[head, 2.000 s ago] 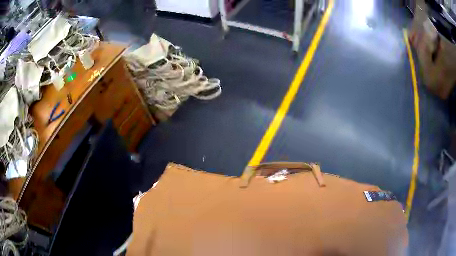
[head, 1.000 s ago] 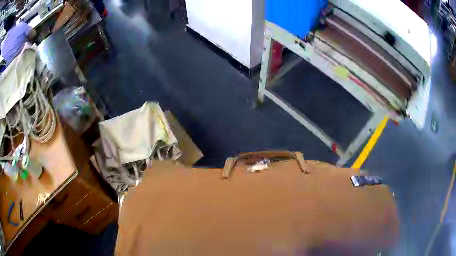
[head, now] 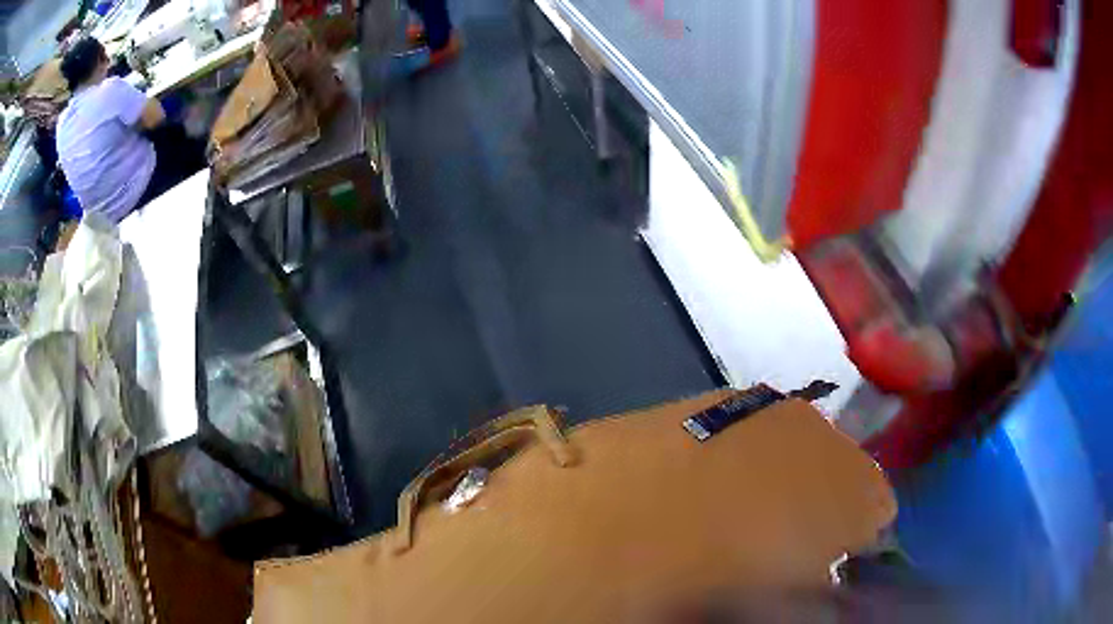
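Note:
A tan tote bag (head: 659, 524) fills the bottom middle of the view, held against my front, its top edge slanting up to the right. A narrow handle loop (head: 482, 445) stands up from the top edge. A small whitish crumpled bit (head: 466, 489) shows inside the loop. A black label with white print (head: 732, 412) lies near the top right corner. A blurred dark shape is at the bottom right edge of the bag; I cannot tell what it is. Neither of my hands can be made out.
A large red and white object (head: 909, 134) is close at the right, above a blurred blue shape (head: 1037, 475). Beige pieces with cords (head: 73, 378) hang at the left beside a white tabletop (head: 171, 305). A seated person (head: 108, 140) and stacked tan pieces (head: 271, 104) are further back.
The view has turned left and moved forward. The red and white object is now close at the right. The bag has tilted, its right side higher, and its label now sits further left.

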